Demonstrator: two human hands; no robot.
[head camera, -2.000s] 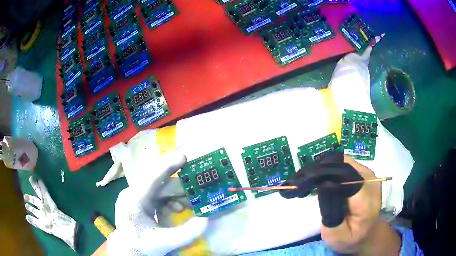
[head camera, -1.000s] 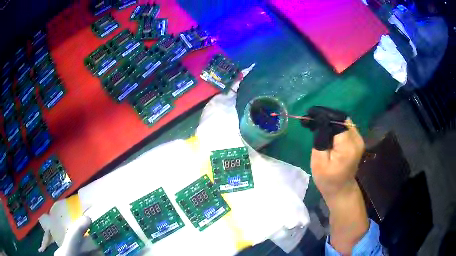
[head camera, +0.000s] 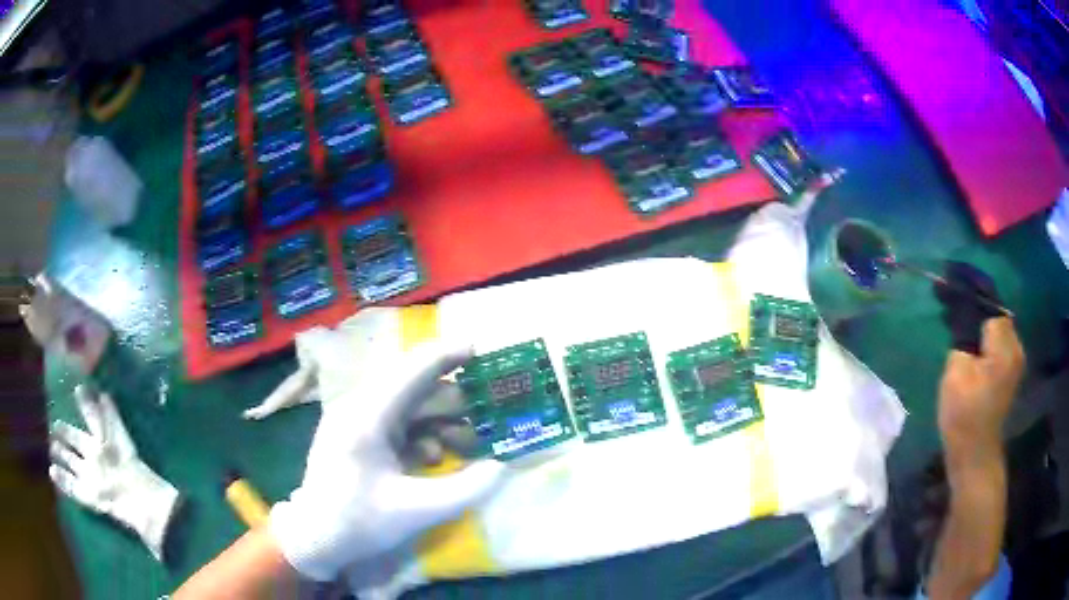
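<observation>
Four green circuit boards with digit displays lie in a row on the white padded cloth (head camera: 586, 287). My left hand (head camera: 381, 451), in a white knit glove, holds the leftmost board (head camera: 516, 399) by its left side, fingertip at the upper corner and thumb at the lower. My right hand (head camera: 982, 363), with black coverings on its fingers, holds the fine brush (head camera: 926, 273) like a pen. The brush tip is at the mouth of the coating pot (head camera: 835, 272), right of the cloth; whether it touches the dark liquid I cannot tell.
A red mat (head camera: 481, 176) behind the cloth bears rows and clusters of boards. A spare white glove (head camera: 115, 475) and a yellow-handled tool (head camera: 246, 502) lie at left. Whitish containers stand at the left edge. A pink-red sheet (head camera: 950, 106) is at upper right.
My right hand has moved the brush from over the boards to the pot at right. The view swung right and then back left. My left hand stays at the leftmost board.
</observation>
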